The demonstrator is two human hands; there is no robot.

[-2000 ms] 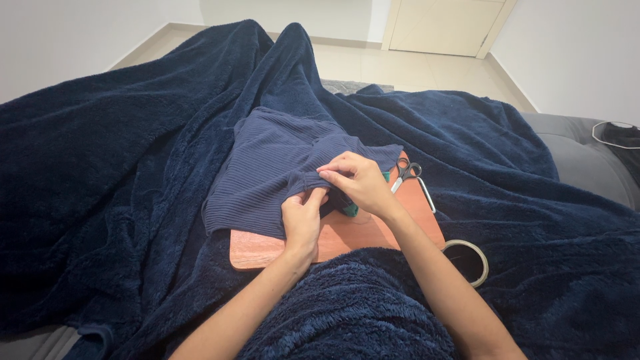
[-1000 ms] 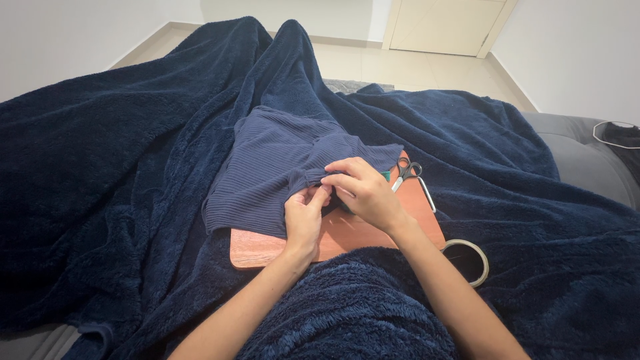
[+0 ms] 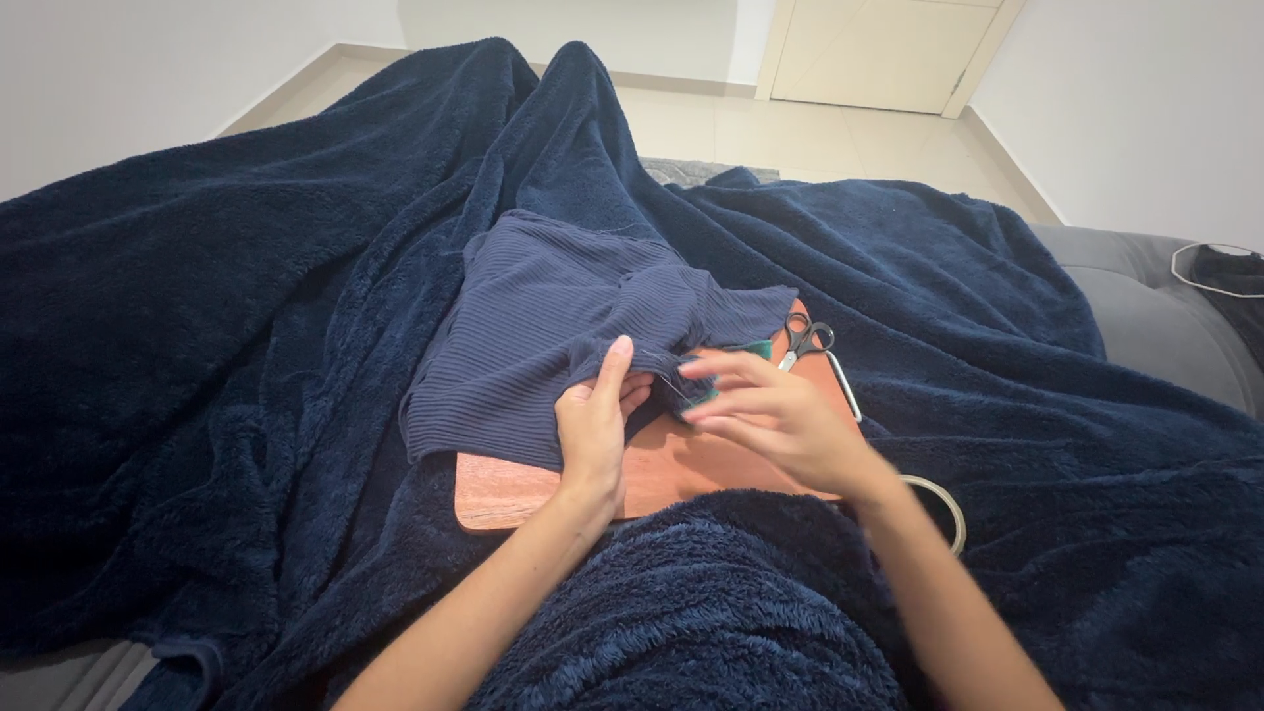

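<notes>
A blue ribbed garment (image 3: pixel 533 326) lies spread over a wooden board (image 3: pixel 504 491) on my lap. My left hand (image 3: pixel 597 420) pinches the garment's near edge between thumb and fingers. Just to the right, my right hand (image 3: pixel 765 405) is slightly blurred, its fingers apart beside the bunched fabric. A thin light line, like thread, shows between the hands; whether the right fingers hold it or a needle, I cannot tell. Green material (image 3: pixel 758 349) peeks out by the fabric. Black-handled scissors (image 3: pixel 805 338) rest at the board's upper right, near the board's metal handle (image 3: pixel 844 387).
A dark blue plush blanket (image 3: pixel 227 326) covers my legs and the grey upholstered seat (image 3: pixel 1136 286). A pale ring, seemingly a tape roll (image 3: pixel 953 513), lies right of the board. Dark cloth with a light cord (image 3: pixel 1220 286) is at the far right. Beyond stands a door (image 3: pixel 874 49).
My right hand has moved right, away from my left, and its fingers have spread. My left hand still holds the garment, its thumb now raised. The scissors have stayed in place.
</notes>
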